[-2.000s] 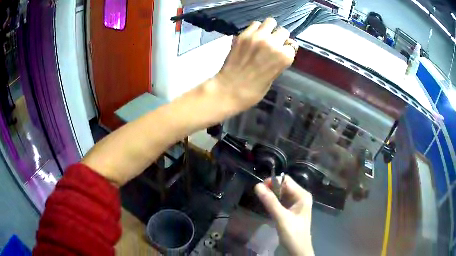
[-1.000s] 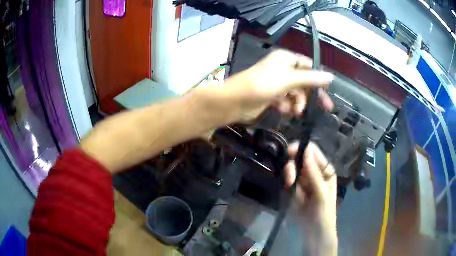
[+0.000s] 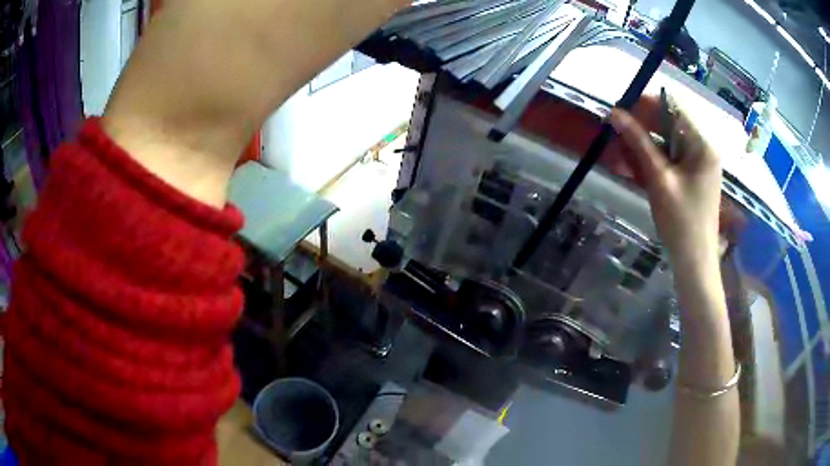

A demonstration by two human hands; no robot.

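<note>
One long black strip (image 3: 582, 168) runs slanting from the top edge down to just above the twin-wheel machine's wheels (image 3: 491, 314); its upper end is cut off. My right hand (image 3: 672, 150) is raised at the right, thumb tip at the strip; whether it grips the strip is unclear. A small slim dark tool (image 3: 669, 114), perhaps tweezers, shows between its fingers. My left forearm in a red sleeve crosses the upper left; the left hand is beyond the top edge. A fanned strip bundle (image 3: 482, 36) lies on the machine's white top (image 3: 596, 75), ends overhanging its edge.
A clear guard (image 3: 582, 232) covers the mechanism. A grey bucket (image 3: 296, 417) stands below left, beside a lower metal plate (image 3: 400, 423) with pale rings. A grey-green table (image 3: 282, 209) stands left. Purple curtain (image 3: 55, 91) hangs far left; blue panels (image 3: 787, 173) stand right.
My left hand has moved up out of view. My right hand has risen to the upper right. The strip, earlier before both hands, now slants from the top edge towards the wheels.
</note>
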